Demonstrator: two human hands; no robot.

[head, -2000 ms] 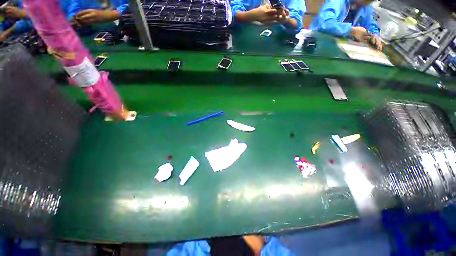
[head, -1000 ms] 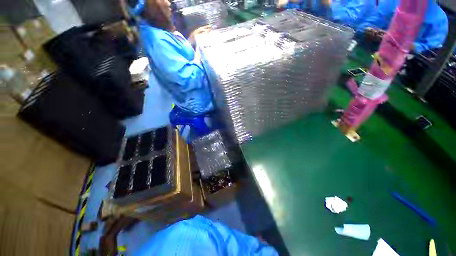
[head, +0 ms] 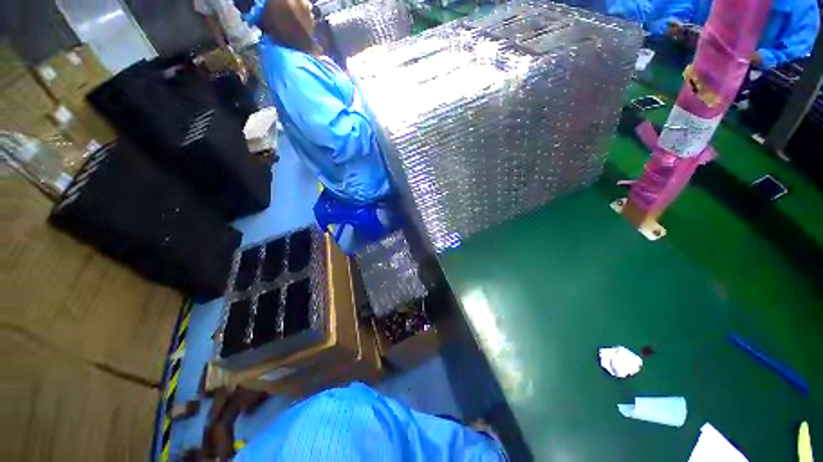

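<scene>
Neither of my hands shows clearly. A blue sleeve fills the bottom middle, and a small dark patch by its right end is too unclear to name. On the green bench at right lie a crumpled white wipe, a pale-blue strip and a dark blue stick. A white paper scrap and a pale yellow pointed piece are cut off by the bottom edge.
A tall clear tray stack stands on the bench's far left part. A pink-wrapped post rises behind. At left are a carton bearing black-pocketed trays, black stacks, brown cartons and a person in blue.
The view has swung left from the bench to the floor cartons and tray stack. Since one second ago it has shifted slightly; the bench items sit a little farther right.
</scene>
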